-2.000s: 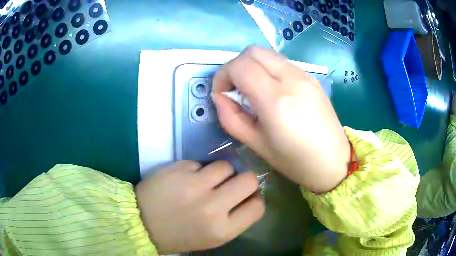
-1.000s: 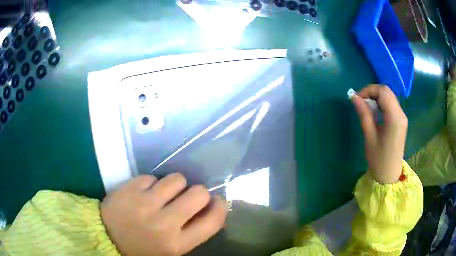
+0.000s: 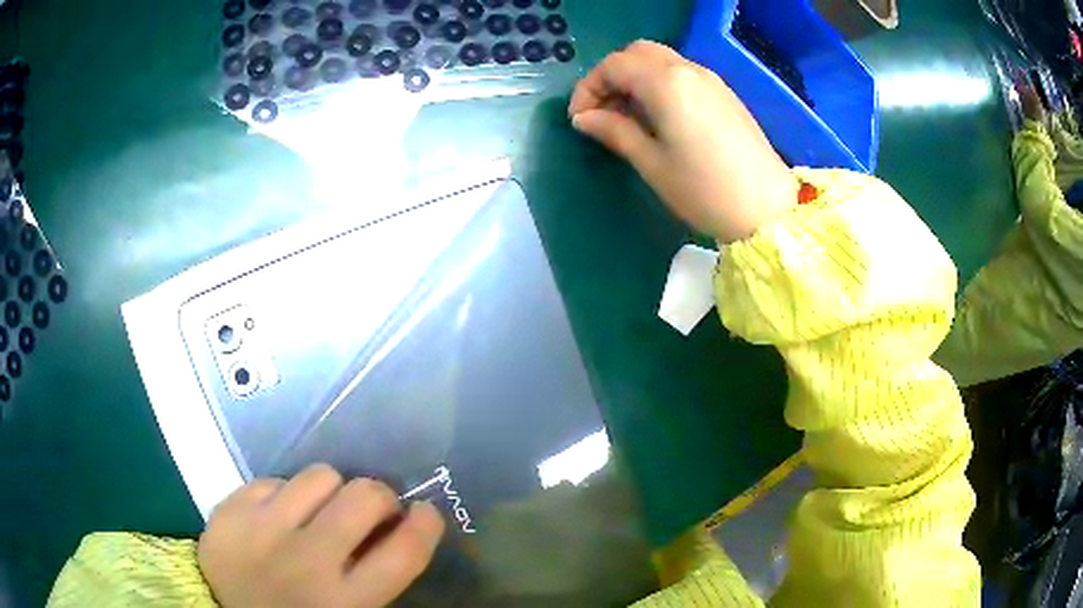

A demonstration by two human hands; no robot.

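The grey tablet (image 3: 511,356) lies back up and tilted on a white sheet (image 3: 160,368). Its camera plate (image 3: 242,352) with two round openings is at the upper left corner. Clear protective film (image 3: 398,321) is creased diagonally across the back. My left hand (image 3: 321,534) is at the lower left of the tablet, fingers curled on the film's edge. My right hand (image 3: 683,137) is over the bench beyond the tablet's upper right corner, thumb and forefinger close together; whether they hold a tiny piece cannot be told. A small white cloth (image 3: 689,289) lies right of the tablet.
A blue parts bin (image 3: 784,89) stands just beyond my right hand. Clear sheets with black rings (image 3: 386,36) lie at the top, and more black rings (image 3: 26,285) at the left edge. Another person's yellow sleeve (image 3: 1021,285) is at the right. Glare shows on the green bench (image 3: 131,143).
My right hand has let go of the white cloth and moved up and left, near the bin. The view has shifted, so the tablet appears lower, further left and more tilted. My left hand stays on it.
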